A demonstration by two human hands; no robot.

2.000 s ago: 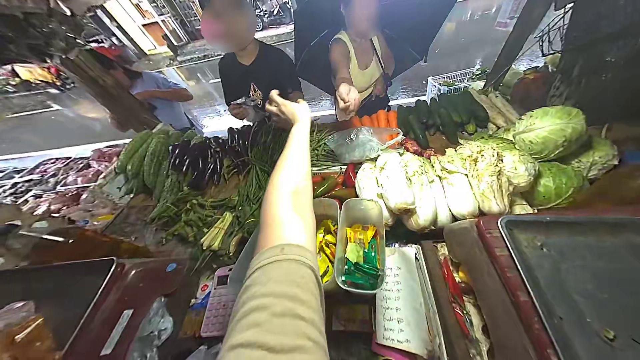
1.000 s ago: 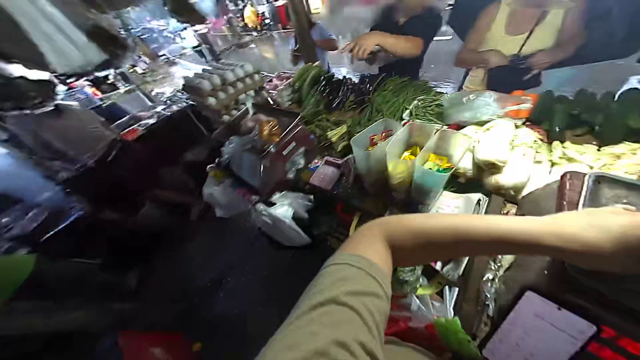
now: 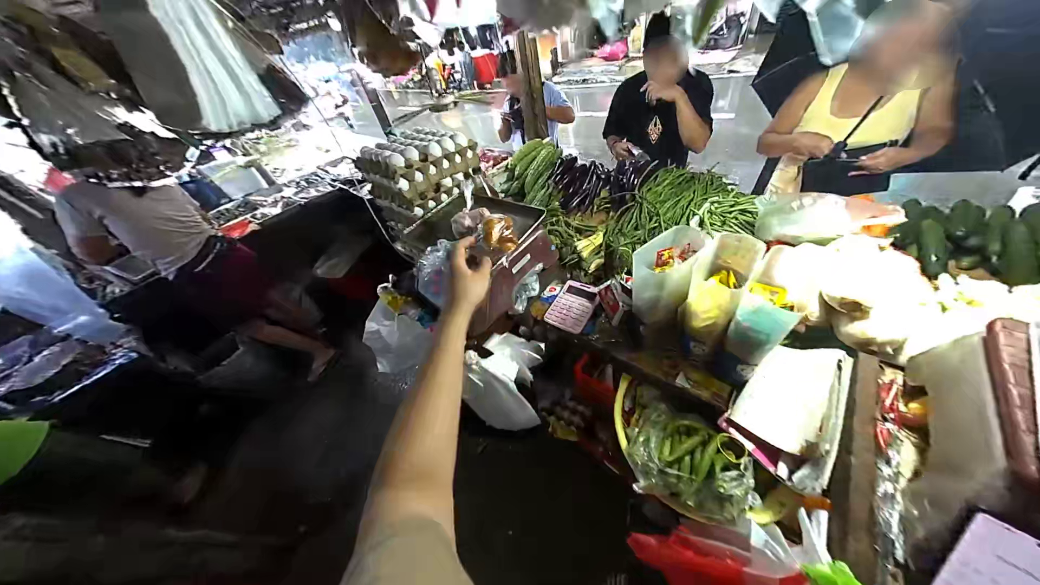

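My left hand (image 3: 470, 276) reaches forward with curled fingers at the near side of a dark metal tray (image 3: 520, 213). Just beyond the fingertips lies a clear plastic bag of brown items (image 3: 497, 233), with another small bag (image 3: 470, 221) beside it. A clear plastic bag (image 3: 435, 272) hangs left of the hand. Whether the fingers grip anything cannot be made out. To the right of the hand rests a pink calculator (image 3: 572, 307). White plastic bags (image 3: 502, 382) hang below the tray. My right hand is out of view.
Stacked egg trays (image 3: 418, 166) stand behind the metal tray. Eggplants (image 3: 581, 183), string beans (image 3: 691, 199) and plastic containers (image 3: 666, 268) line the stall. An open notebook (image 3: 788, 398) lies at right. Several people stand around, one at left (image 3: 146, 219), others across the stall.
The view has swung left. My left arm, stretched to the right one second ago, now reaches forward to the metal tray by the eggs.
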